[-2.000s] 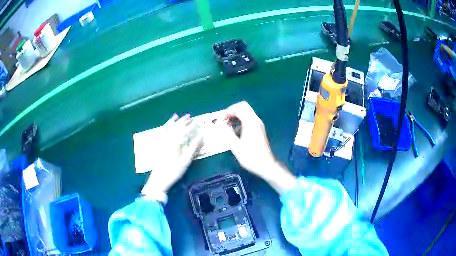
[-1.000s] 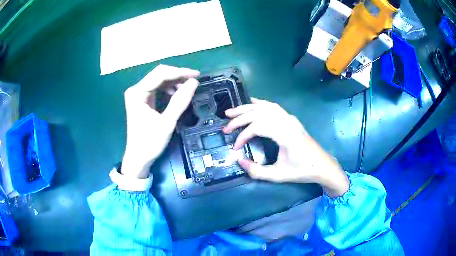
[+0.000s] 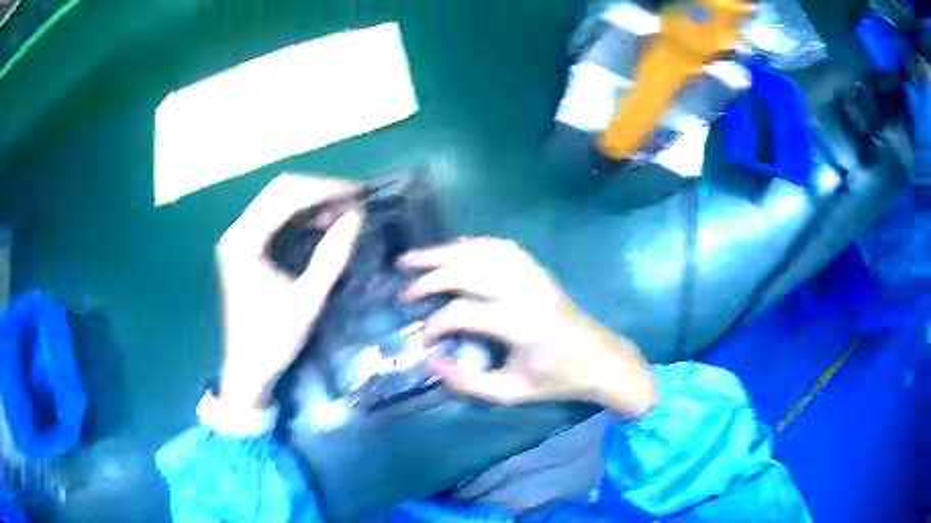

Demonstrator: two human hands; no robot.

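Observation:
The black housing (image 3: pixel 373 296) lies in front of me, blurred, with small white parts at its near end. My left hand (image 3: pixel 281 276) is curled at its upper left side, thumb and fingertips near its edge. My right hand (image 3: pixel 510 322) is over its right side, fingers spread and bent towards the white parts. Blur hides whether either hand grips the housing or a small part. The fixture under the housing is too blurred to make out clearly.
A white paper sheet (image 3: pixel 286 107) lies behind the housing. The orange screwdriver (image 3: pixel 664 82) is over the white-grey box (image 3: pixel 679 143) at upper right. A blue bin (image 3: pixel 766 128) is beside it. Another blue bin (image 3: pixel 41 373) is at far left.
Since two seconds ago both hands have come from the paper sheet to the housing. In the last second the view has shifted and blurred; the hands keep nearly the same pose around the housing.

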